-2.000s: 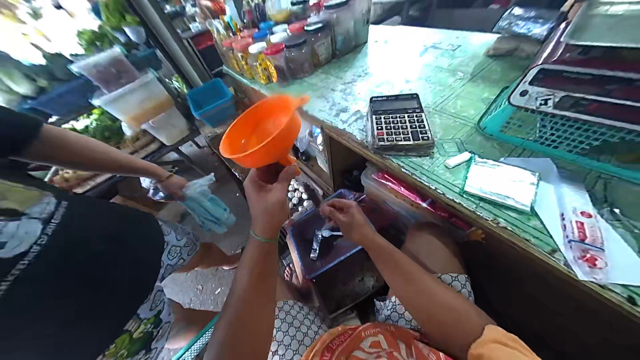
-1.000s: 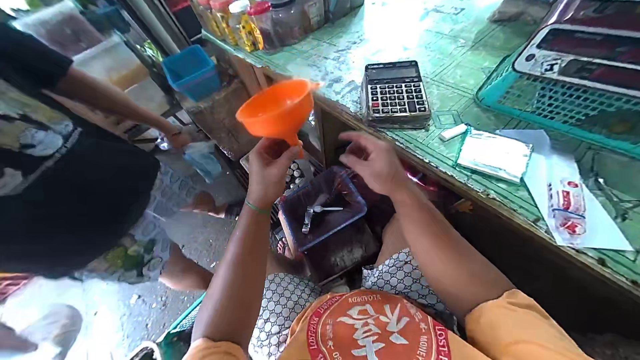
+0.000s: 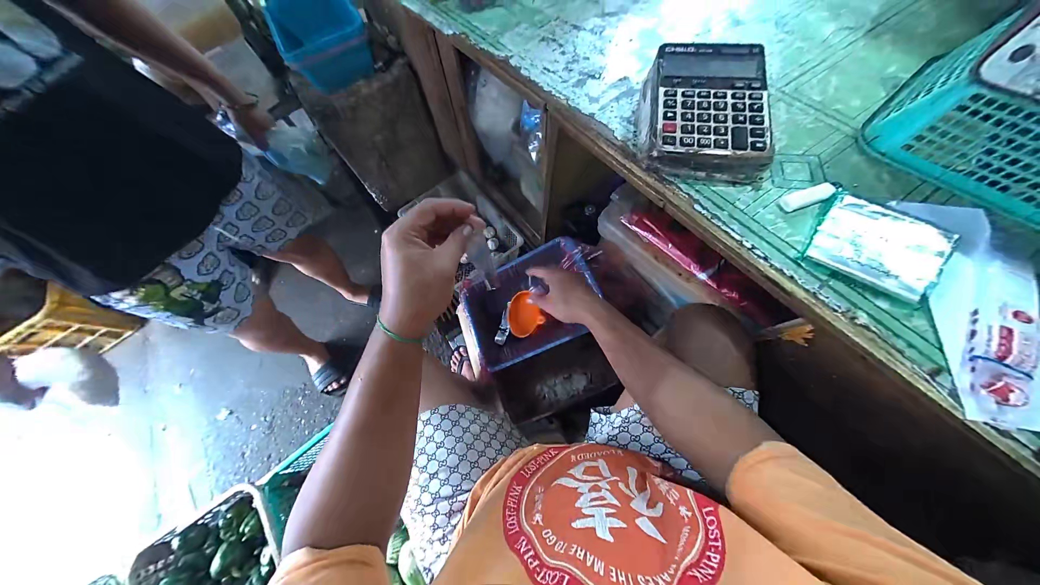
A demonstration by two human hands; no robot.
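Observation:
My left hand [image 3: 426, 264] is raised, its thumb and fingertips pinched on a small clear plastic bag [image 3: 481, 253] that hangs below them. Down in a dark plastic tub [image 3: 532, 354] with a bluish rim lies an orange funnel [image 3: 526, 314], close beside a metal spoon-like utensil [image 3: 503, 323]. My right hand [image 3: 561, 294] is over the tub at the funnel's upper right edge, fingers bent. Whether it still touches the funnel cannot be told.
A calculator [image 3: 713, 110], a white stick [image 3: 806, 197], a wrapped silvery packet [image 3: 881, 245] and a teal basket [image 3: 959, 130] sit on the green counter [image 3: 821, 97]. A person [image 3: 106, 171] stands at left. A blue container [image 3: 318, 41] is behind; green produce [image 3: 211, 544] fills a crate at lower left.
The orange funnel, held up in my left hand before, now lies in the tub. My right hand has moved down to it, and my left hand now holds a small clear bag.

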